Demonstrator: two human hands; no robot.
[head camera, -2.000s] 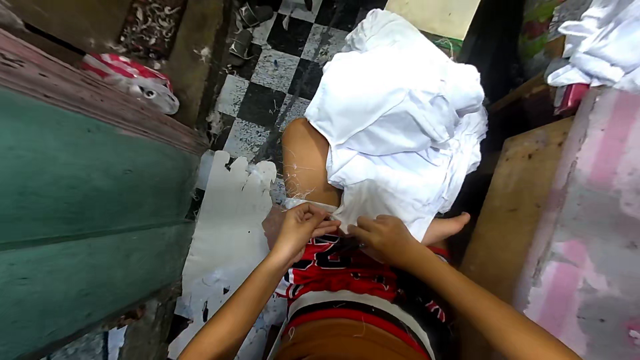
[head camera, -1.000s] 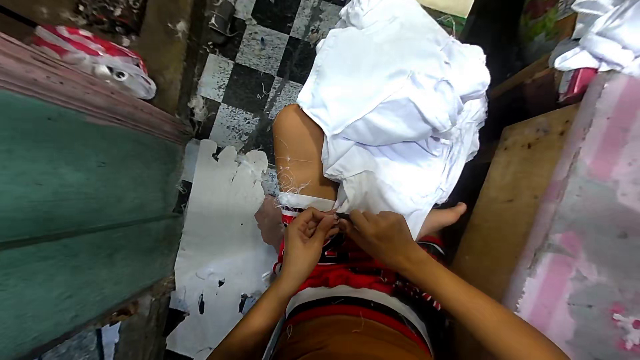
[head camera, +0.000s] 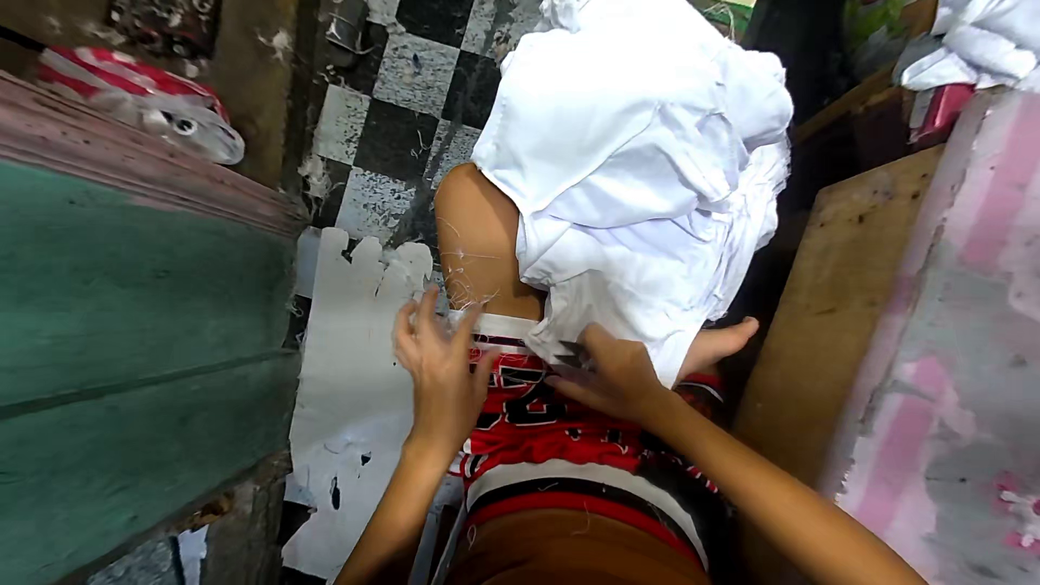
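A heap of white cloth (head camera: 617, 146) lies over my lap and knee, one edge of it reaching the red, black and white shorts (head camera: 528, 406). My left hand (head camera: 443, 349) is spread above the shorts' hem at my bare thigh, fingers apart, holding nothing. At the near edge of the cloth, my right hand (head camera: 613, 370) has its fingers around a small dark metal tool (head camera: 573, 355), probably thread snips; blur hides its exact shape. Loose white threads (head camera: 467, 272) cling to my thigh.
A green wooden panel (head camera: 146, 309) stands at the left, with a red-striped plastic bag (head camera: 138, 97) behind it. A torn white sheet (head camera: 349, 390) covers part of the checkered floor (head camera: 398, 138). Right are a wooden board (head camera: 845, 284), a pink-and-grey surface (head camera: 967, 341) and more white cloth (head camera: 987, 49).
My left hand has let go of the cloth edge, moved left and spread its fingers. The right hand is now a little apart from it, with the dark tool showing.
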